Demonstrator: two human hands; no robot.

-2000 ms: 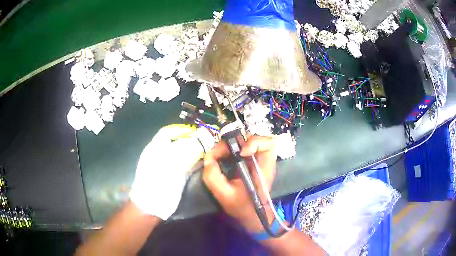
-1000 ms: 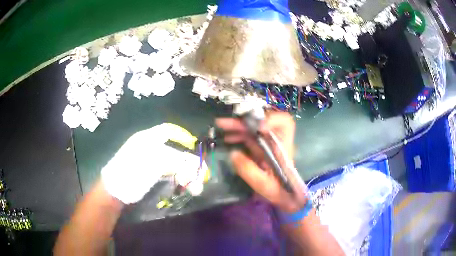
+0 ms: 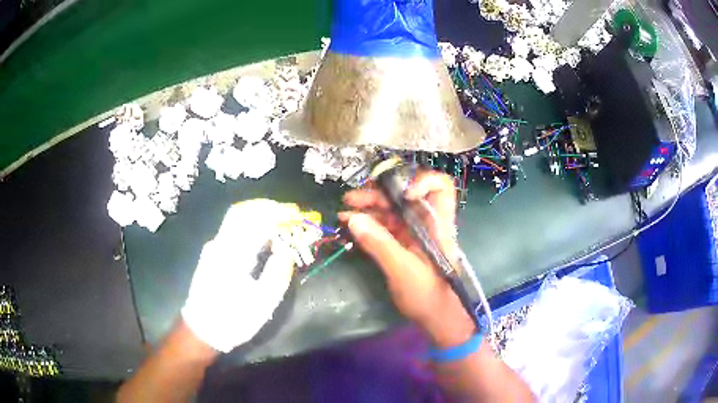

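Note:
My left hand (image 3: pixel 240 271) wears a white glove with yellow fingertips and holds a small white housing (image 3: pixel 299 240) with blue, red and green lead wires (image 3: pixel 327 262) pointing right. A small dark part also shows against the glove's palm. My right hand (image 3: pixel 409 244) is bare, with a blue band at the wrist, and holds a dark soldering iron (image 3: pixel 429 244) whose pale cable trails past the wrist. Its upper end is blurred below the hood. My right thumb and index finger are near the wire ends; whether they touch them is unclear.
A metal fume hood (image 3: pixel 383 106) hangs just above my right hand. White housings (image 3: pixel 157 165) lie at left, wired components (image 3: pixel 496 149) right of the hood. A black soldering station (image 3: pixel 630 130) stands at right. A blue bin (image 3: pixel 602 346) holds a plastic bag.
The iron has moved right, away from the held piece. The piece has turned in my left hand, and its wires now point right. My right fingers have come back beside the wires since one second ago.

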